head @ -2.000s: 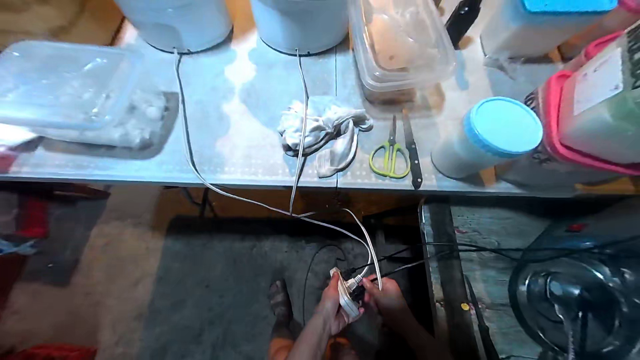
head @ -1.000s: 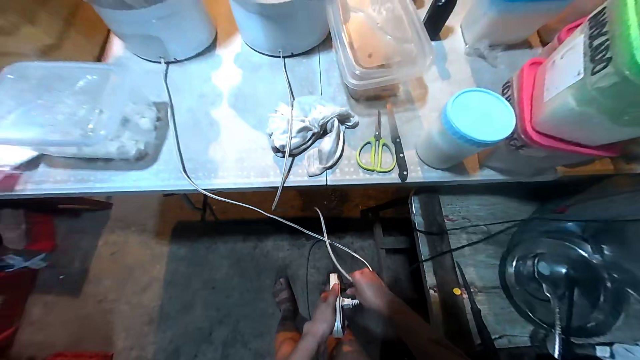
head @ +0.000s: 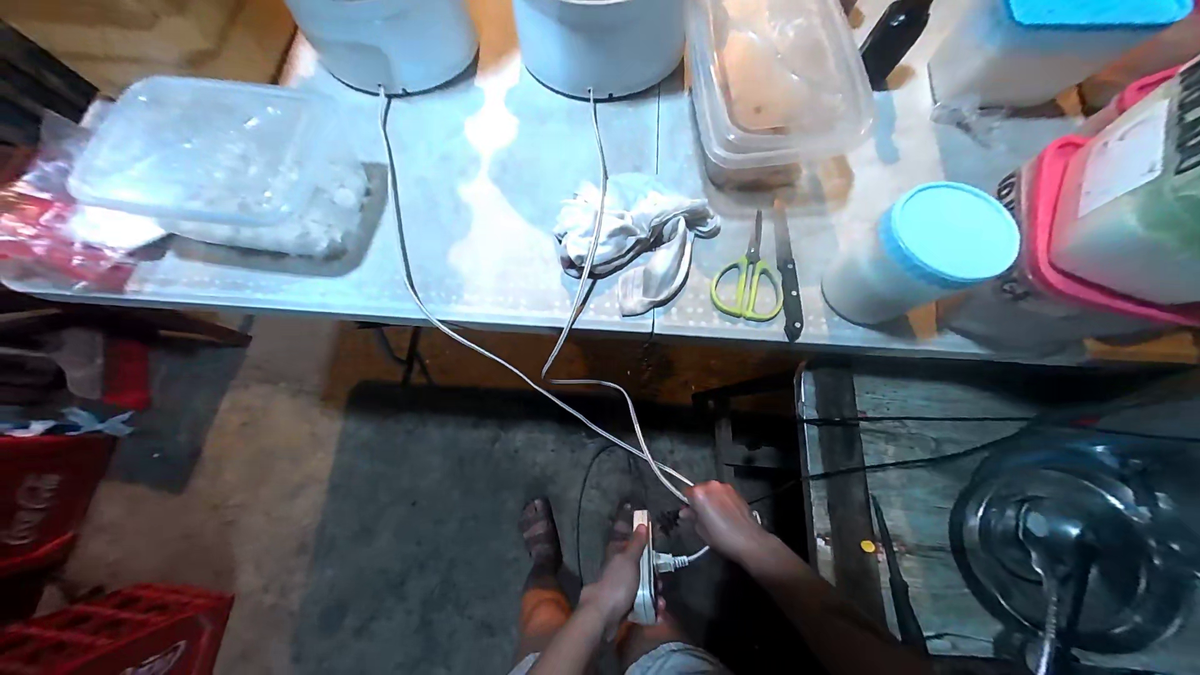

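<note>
My left hand (head: 616, 579) grips a white power strip (head: 644, 591) held upright in front of my legs. A white plug (head: 669, 562) sits against its right side, and a short cord runs from it toward my right hand. My right hand (head: 722, 514) is closed around the white power cords (head: 611, 439), just right of and above the strip. These cords run up over the table edge to two white round appliances, one at the left (head: 389, 42) and one at the centre (head: 602, 47). The cords' ends inside my right hand are hidden.
On the table (head: 450, 281) lie a crumpled white cloth (head: 637, 234), green-handled scissors (head: 747, 286), a black-handled knife (head: 789, 281) and plastic containers (head: 783, 84). A blue-lidded tub (head: 947, 239) stands right. Red crates (head: 112, 637) are lower left; a glass lid (head: 1059, 553) lies lower right.
My right hand has moved up and away from the strip, with the cords in it. The strip is more upright in my left hand than two seconds ago.
</note>
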